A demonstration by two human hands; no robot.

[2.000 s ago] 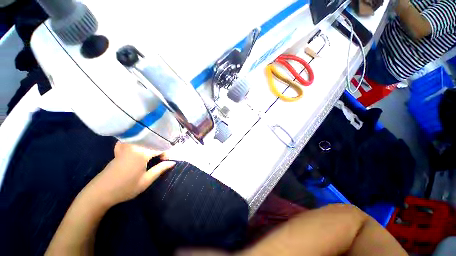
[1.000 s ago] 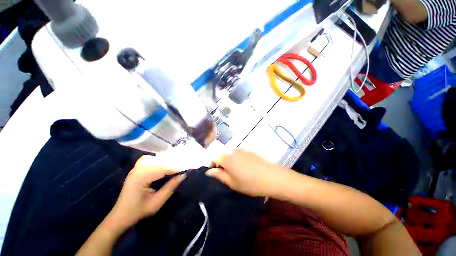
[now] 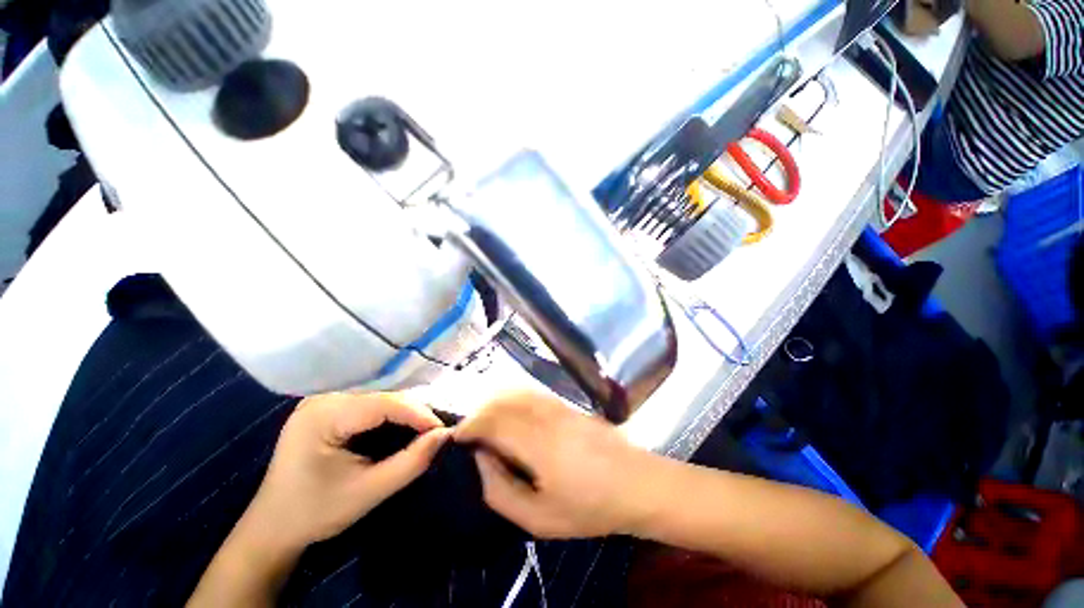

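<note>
The dark pinstriped cloth [image 3: 155, 439] covers the table left of the needle area and hangs down in front of me. My left hand [image 3: 345, 457] pinches its edge between thumb and fingertips. My right hand [image 3: 547, 463] pinches the same edge, its fingertips touching the left ones. A narrow white cord [image 3: 524, 575] hangs below my right hand. The white sewing machine head [image 3: 238, 238] and its shiny curved guard [image 3: 583, 297] stand just beyond my hands and hide the needle area.
Scissors with a red handle [image 3: 767, 166] and a yellow handle [image 3: 739, 204] lie right of the head. A thin looped tool [image 3: 717, 331] lies near the table's front edge. A blue bin [image 3: 820, 469] holds dark pieces below. A red crate [image 3: 1010, 540] and a person in a striped top [image 3: 1016, 107] are at right.
The machine head looks larger and closer. My right hand came in to the cloth edge during the last two seconds. Both hands' fingertips have now come together, and the white cord hangs lower in view.
</note>
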